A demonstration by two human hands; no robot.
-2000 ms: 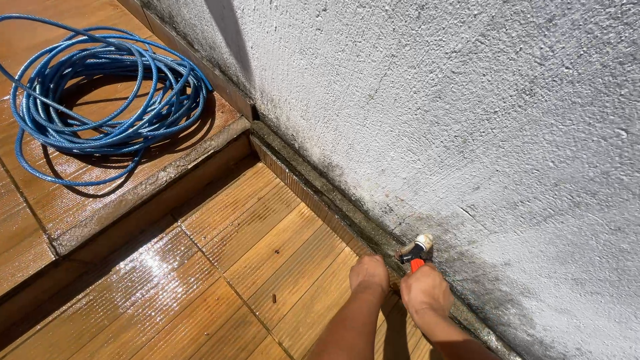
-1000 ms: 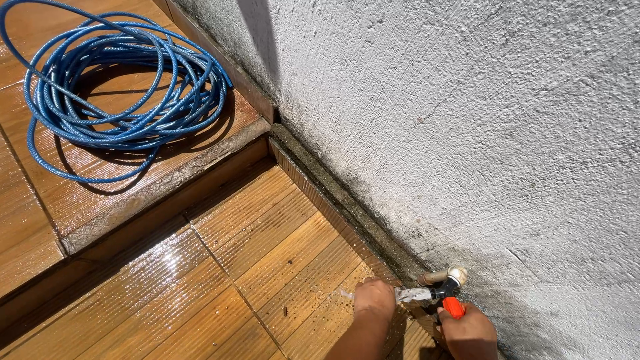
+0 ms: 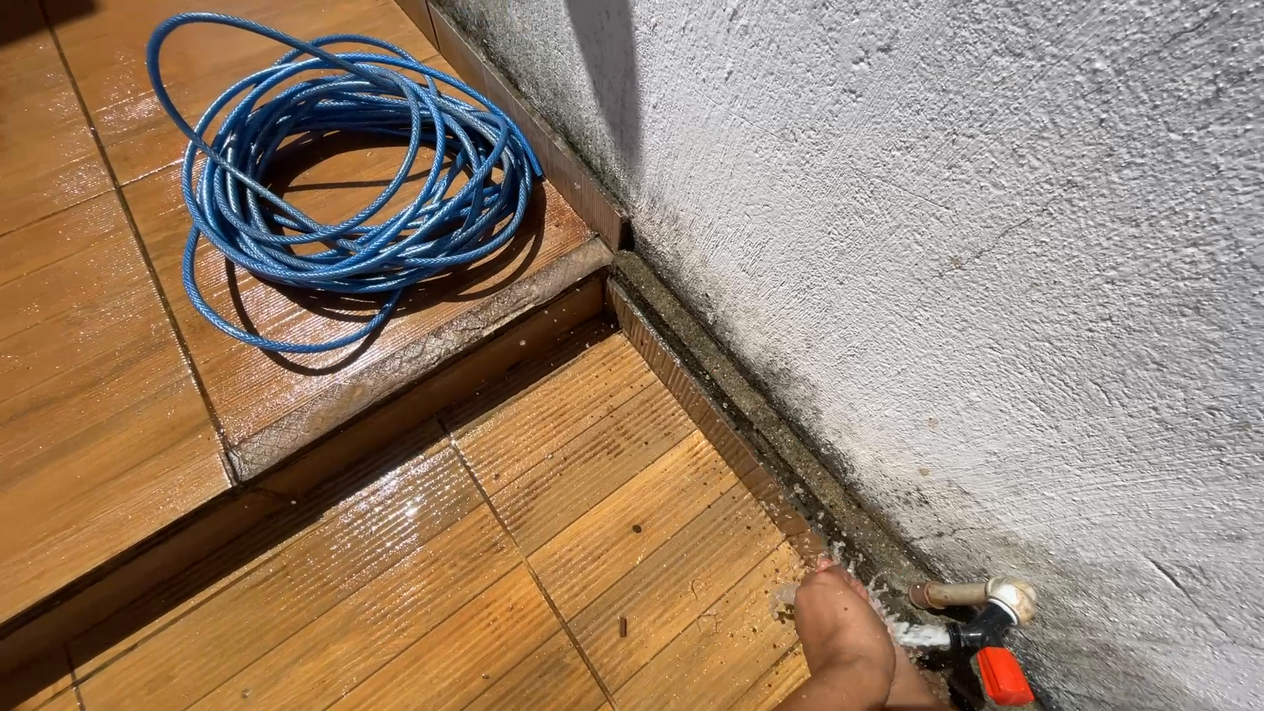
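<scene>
Water runs from the black spout of a tap point(image 3: 983, 627) low beside the wall, at the lower right. The tap has a red handle point(image 3: 1004, 675) and joins a short pipe with a whitish elbow point(image 3: 1012, 598). My left hand point(image 3: 844, 622) is in the splashing water point(image 3: 918, 634), left of the spout, its fingers partly hidden. Behind it my right hand point(image 3: 913, 681) is mostly covered, with only a strip of skin showing, off the handle. Whether either hand holds anything is not visible.
A coiled blue hose point(image 3: 365, 197) lies on the upper tiled level. A step edge point(image 3: 425, 365) separates it from the lower wet tiles point(image 3: 395, 592). A narrow ledge point(image 3: 750, 415) runs along the rough white wall point(image 3: 938, 247), which has dark stains near its base.
My right hand has left the red handle and moved left, behind my left hand. Two seconds ago no water showed at the spout; a second ago it was flowing, and it still flows.
</scene>
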